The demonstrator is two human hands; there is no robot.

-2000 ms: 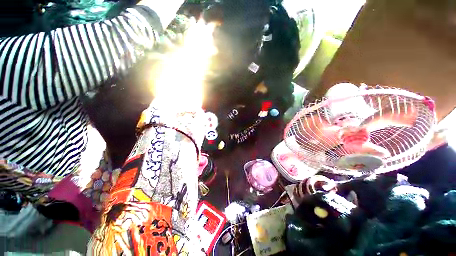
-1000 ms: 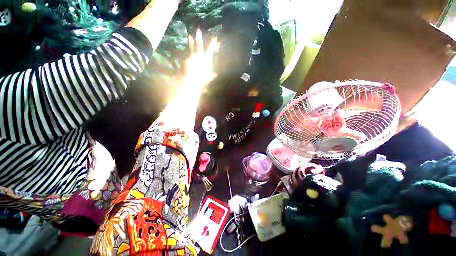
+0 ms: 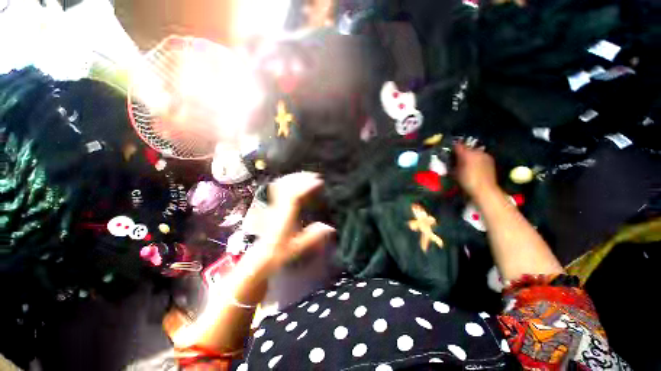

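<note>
A dark green plush garment (image 3: 391,232) lies in front of me against my polka-dot apron. It bears a gingerbread man appliqué (image 3: 422,226), a snowman appliqué (image 3: 399,109), a red patch (image 3: 427,180), a pale blue dot (image 3: 408,159) and white lettering. My right hand (image 3: 475,170) is on the garment beside the lettering; its fingers are blurred and I cannot tell whether they grip the cloth. My left hand (image 3: 301,210) is at the garment's left side, blurred by glare, with thumb and fingers apart and nothing visible in it.
A pink-and-white fan (image 3: 174,98) stands at the upper left in glare. More green garments (image 3: 43,145) with snowman appliqués lie at the left. Garments with white labels (image 3: 604,50) are heaped at the upper right. A red-edged box (image 3: 221,268) lies partly behind my left arm. A yellow edge (image 3: 616,239) is at lower right.
The view has turned, so the fan is now at the left and the person in stripes is out of view. Both my hands are now over the nearer garment; earlier one arm reached forward into the glare.
</note>
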